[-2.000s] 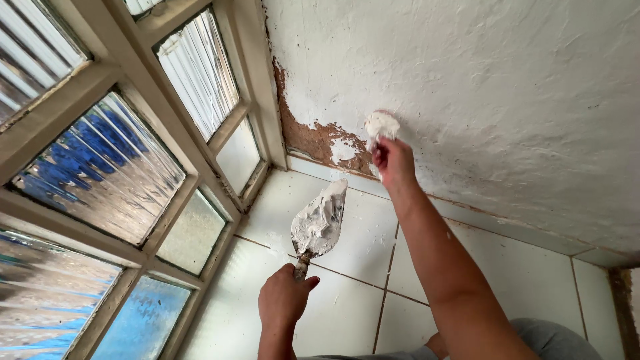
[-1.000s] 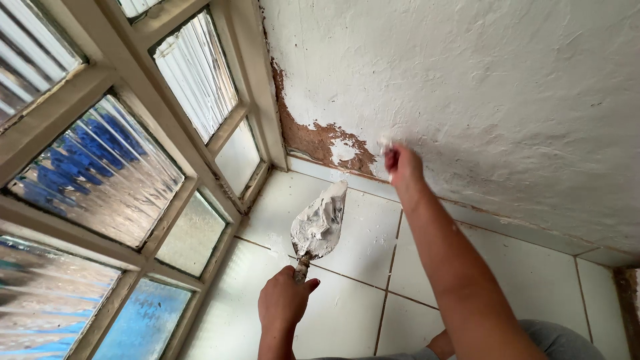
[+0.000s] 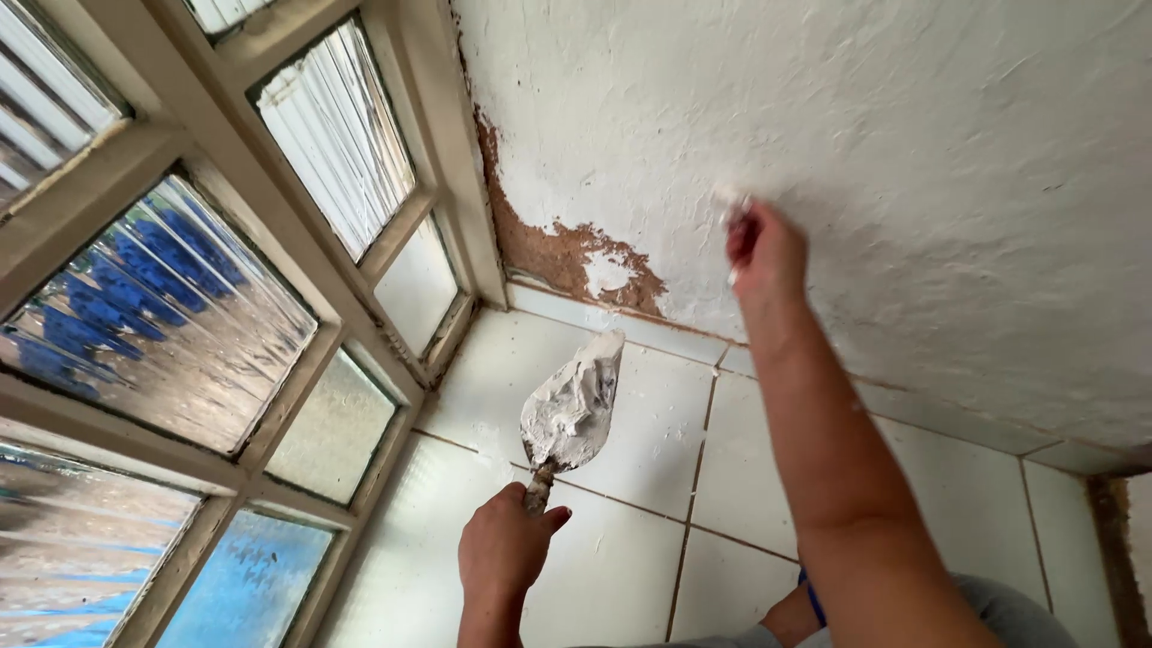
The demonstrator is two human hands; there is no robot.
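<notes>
My left hand [image 3: 508, 540] grips the handle of a pointed trowel [image 3: 540, 486], whose blade carries a heap of white plaster [image 3: 576, 405], above the floor tiles. At the white plastered wall [image 3: 855, 108], my right hand [image 3: 769, 247] has its fingers closed around a small tool, mostly hidden and blurred, with whitish material at its tip. Left of that hand, low on the wall, is a bare brown patch [image 3: 549, 256] with a white plaster spot [image 3: 607, 273] inside it.
A cream-framed glazed door or window [image 3: 346, 315] with ribbed panes stands close on the left and meets the wall at the corner. Tiled skirting [image 3: 666, 333] runs along the wall's foot above white floor tiles [image 3: 630, 576]. My bent leg is at the bottom edge.
My right hand has moved across the wall, first lower near the brown patch's right end, now higher up. The left hand holds the loaded trowel nearly still.
</notes>
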